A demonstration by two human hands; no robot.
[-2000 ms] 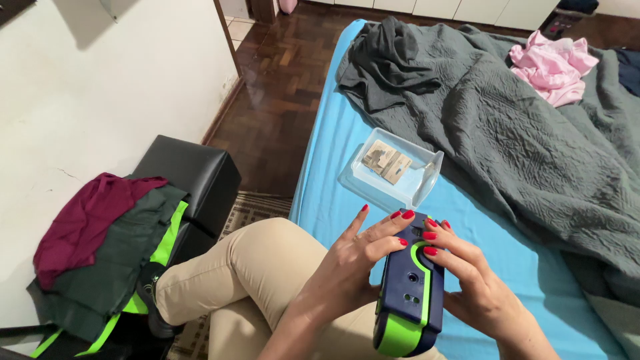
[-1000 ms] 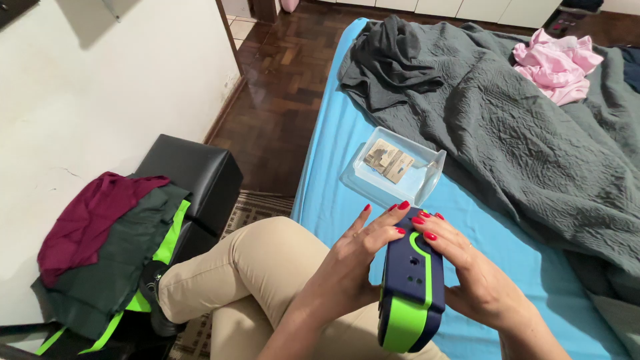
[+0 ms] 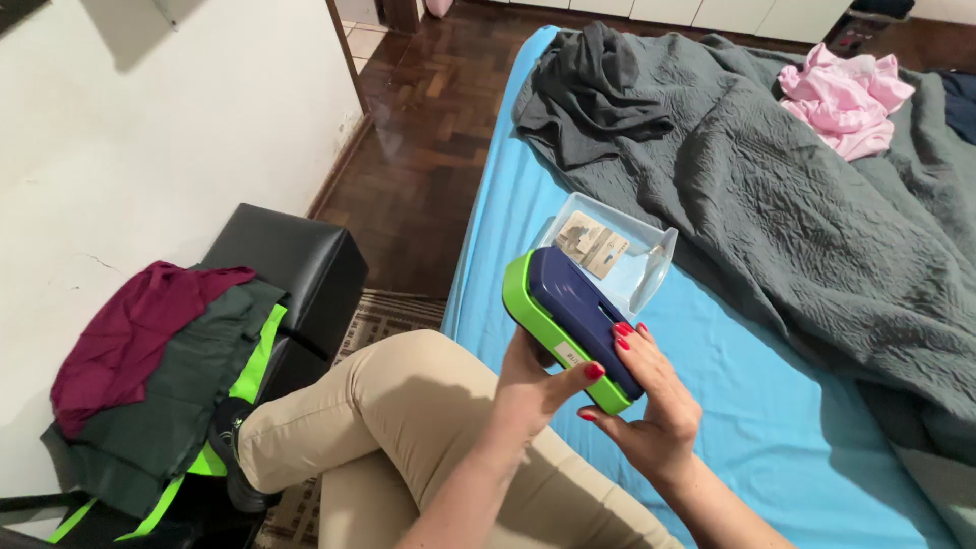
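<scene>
A navy and lime-green plastic device or case (image 3: 583, 324) is held between both hands above my lap, tilted with its upper end to the left. My left hand (image 3: 537, 389) grips its lower left side, the thumb by a small label that bears writing. My right hand (image 3: 656, 396) holds its lower right end, fingertips on the navy face and thumb at the green rim. Just beyond it, a clear plastic tray (image 3: 656, 263) lies on the blue bed sheet. A printed card (image 3: 591, 244) sits in the tray. Some left-hand fingers are hidden behind the device.
The bed's blue sheet (image 3: 762, 404) carries a rumpled grey quilt (image 3: 808, 221) and a pink cloth (image 3: 846, 99). At left stands a black bench (image 3: 282, 259), with a maroon cloth (image 3: 145, 335) and dark green cloth (image 3: 183, 396) near it. My crossed legs (image 3: 427, 404) are below my hands.
Both hands have turned the device over sideways, so its green rim and smooth navy side now show. The face with small holes, seen earlier, is out of sight. My left hand has shifted down along it.
</scene>
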